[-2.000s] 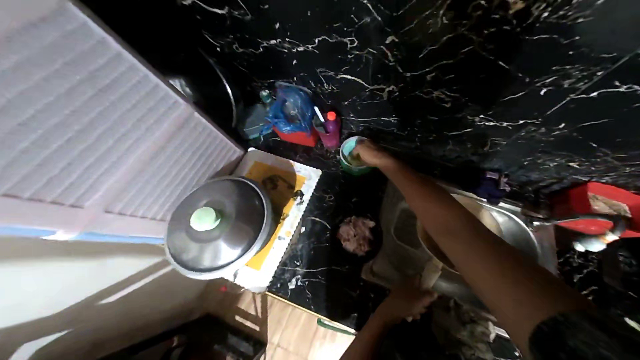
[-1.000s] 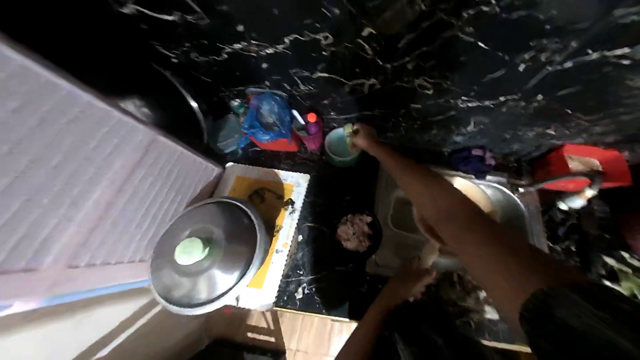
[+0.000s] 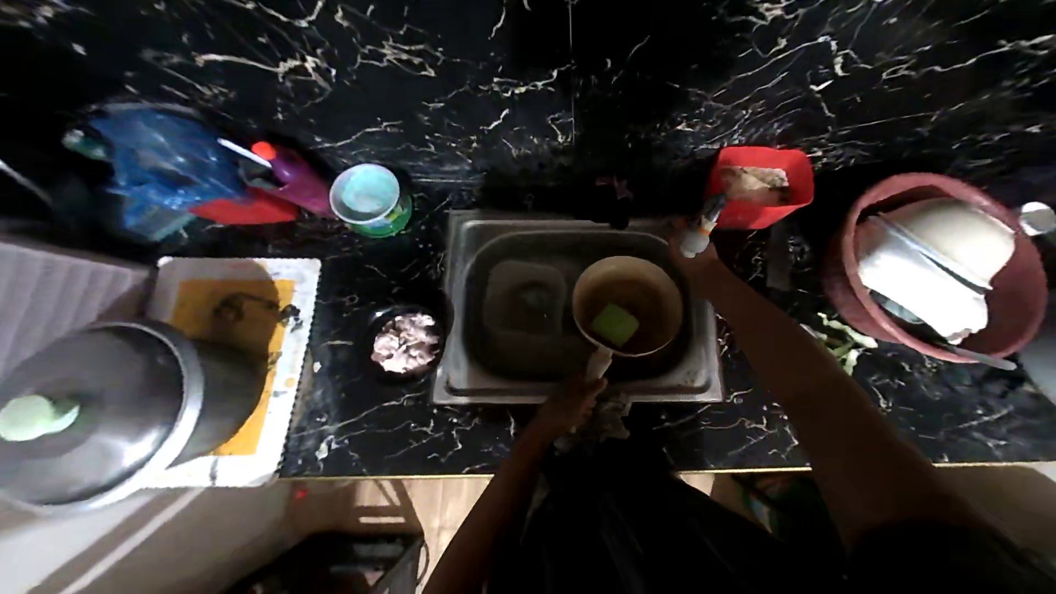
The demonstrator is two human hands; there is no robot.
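My left hand [image 3: 569, 406] grips the handle of a light-rimmed saucepan [image 3: 678, 301] tilted in the right part of the steel sink [image 3: 456, 322]. A green sponge [image 3: 614, 326] lies inside the pan. My right hand [image 3: 691, 252] is at the faucet [image 3: 700, 237] behind the sink's right corner, its fingers partly hidden by the spout. Left of the sink, a bowl holds pale pinkish pieces, perhaps meat [image 3: 406, 342]. Behind that bowl stands a green tub with pale blue contents [image 3: 368, 191].
At right are a red container [image 3: 755, 218] and a pink basin [image 3: 846, 272] of dishes. Leftward, a large lidded metal pot [image 3: 107, 412] overlaps a white-and-yellow board [image 3: 304, 330]. A blue plastic bag [image 3: 165, 161] and purple bottle [image 3: 301, 177] stand behind.
My right hand has left the tub on the left and moved right to the faucet. The sponge shows in the pan now. The view has swung right.
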